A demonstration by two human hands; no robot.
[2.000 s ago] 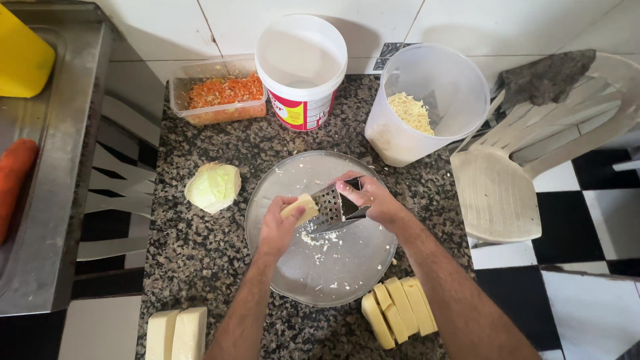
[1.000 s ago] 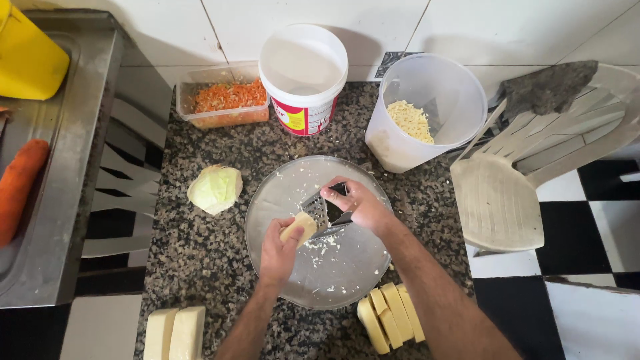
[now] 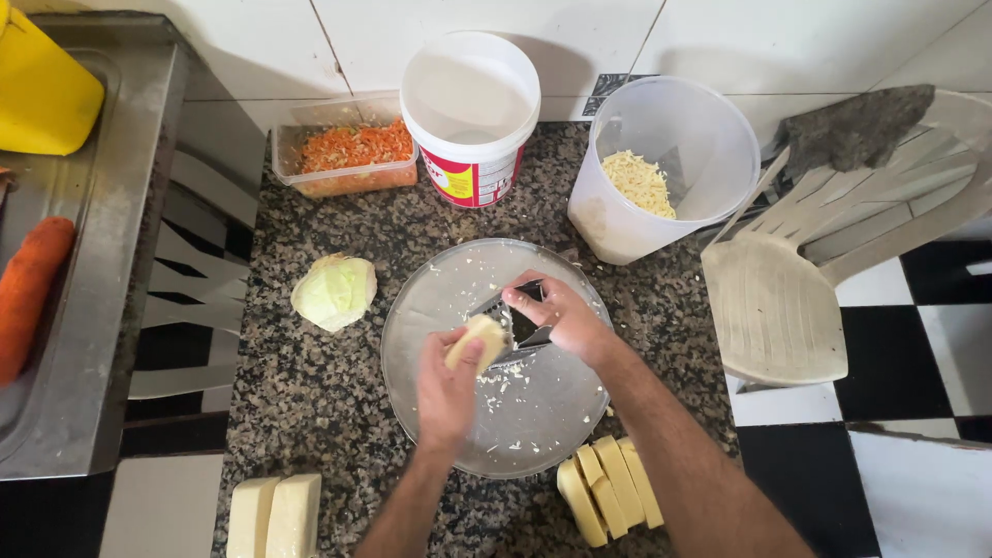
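My left hand (image 3: 449, 384) grips a pale block of cheese (image 3: 482, 341), slightly blurred, against the left side of a metal box grater (image 3: 496, 310). My right hand (image 3: 554, 310) holds the grater by its end, tilted over a round translucent tray (image 3: 542, 430). Small white shreds lie scattered on the tray. Thick yellow cheese slices (image 3: 616, 488) rest beside my right forearm, and two pale blocks (image 3: 273, 515) lie at the lower left. Shredded cheese (image 3: 637, 184) sits inside a tall translucent plastic container (image 3: 620, 232).
A white plastic bucket (image 3: 470, 93) and a clear tub of grated carrot (image 3: 349, 180) stand near the tiled wall. A cut cabbage piece (image 3: 335, 293) lies left of the tray. Left are a metal sink (image 3: 139, 256) and carrot (image 3: 31, 287); right, a plastic chair (image 3: 775, 310).
Both hands have shifted slightly with the cheese and grater, and the grater's tilt has changed. The cheese remains in my left hand and the grater in my right.
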